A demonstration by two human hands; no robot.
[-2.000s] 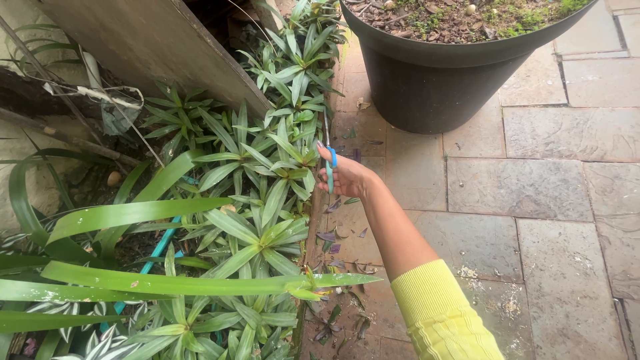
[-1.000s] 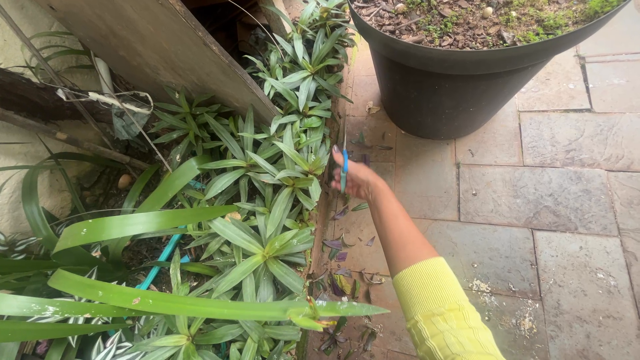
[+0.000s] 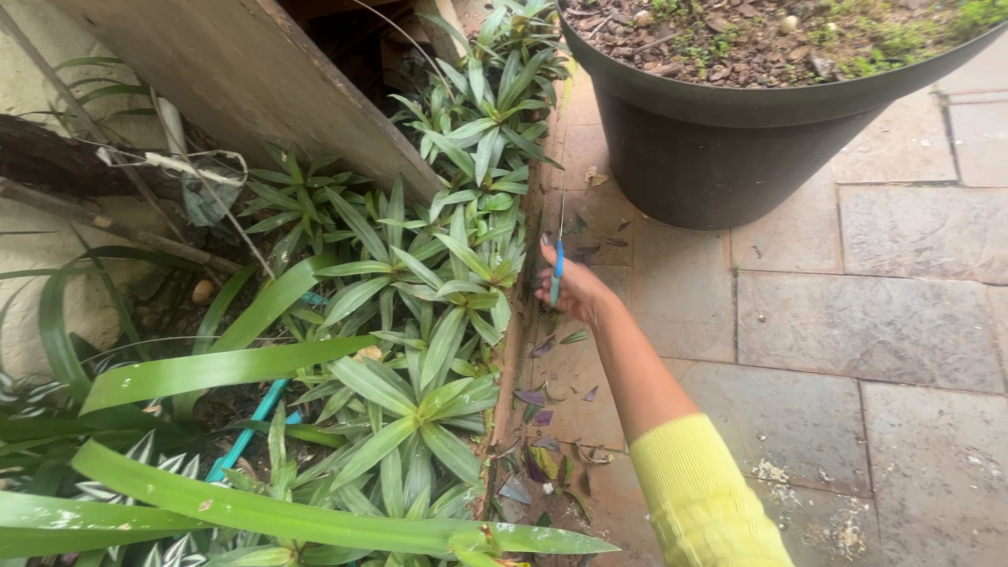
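Observation:
My right hand [image 3: 575,287], at the end of a yellow sleeve, holds a pair of scissors [image 3: 558,260] with blue and teal handles. The thin blades point away from me along the bed's edge, and they look closed. Just left of the hand grows a row of green rosette plants [image 3: 417,413] with long pointed leaves. Cut leaf pieces [image 3: 535,398], green and purple, lie on the paving beside the bed's edging. My left hand is not in view.
A large black plant pot [image 3: 709,150] with bark and soil stands on the stone paving [image 3: 866,315]. A wooden board [image 3: 236,87] leans over the bed at the upper left. Long strap leaves [image 3: 315,512] reach across the lower left, above a teal strip [image 3: 248,433].
The scissors' handles have come closer together since two seconds ago. My right hand stays beside the edge of the bed.

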